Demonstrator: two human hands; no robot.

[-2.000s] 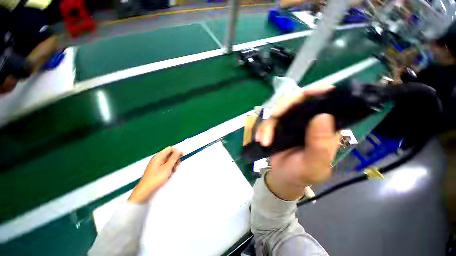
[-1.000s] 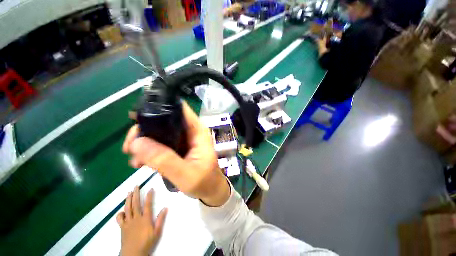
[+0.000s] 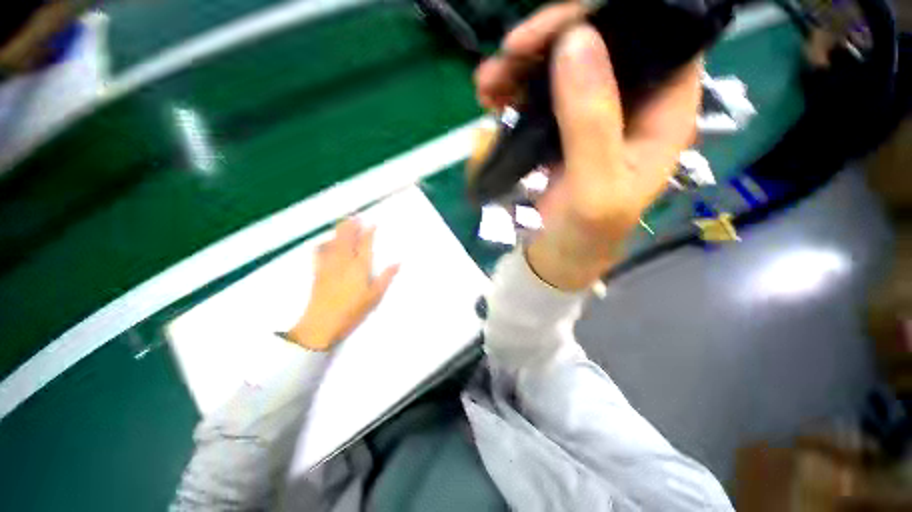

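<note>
My right hand (image 3: 610, 160) is raised at the upper right, closed around the black electric screwdriver (image 3: 650, 50). The tool is blurred and cut off by the top edge; its bit cannot be made out. A thick black cable (image 3: 800, 190) with a yellow tag (image 3: 718, 228) curves on the right. My left hand (image 3: 343, 280) rests flat on the white work pad (image 3: 410, 290), fingers slightly apart, holding nothing.
The green line (image 3: 270, 110) with a white edge strip (image 3: 240, 225) runs beyond the pad. Blurred white pieces (image 3: 497, 224) lie below the tool. Another worker's arm (image 3: 40, 35) shows at top left. Cardboard boxes (image 3: 800, 480) stand on the floor at lower right.
The view has swung left and down since one second ago. The screwdriver has gone from upright at centre to slanted at the upper right, still in my right hand. My left hand stays at the pad.
</note>
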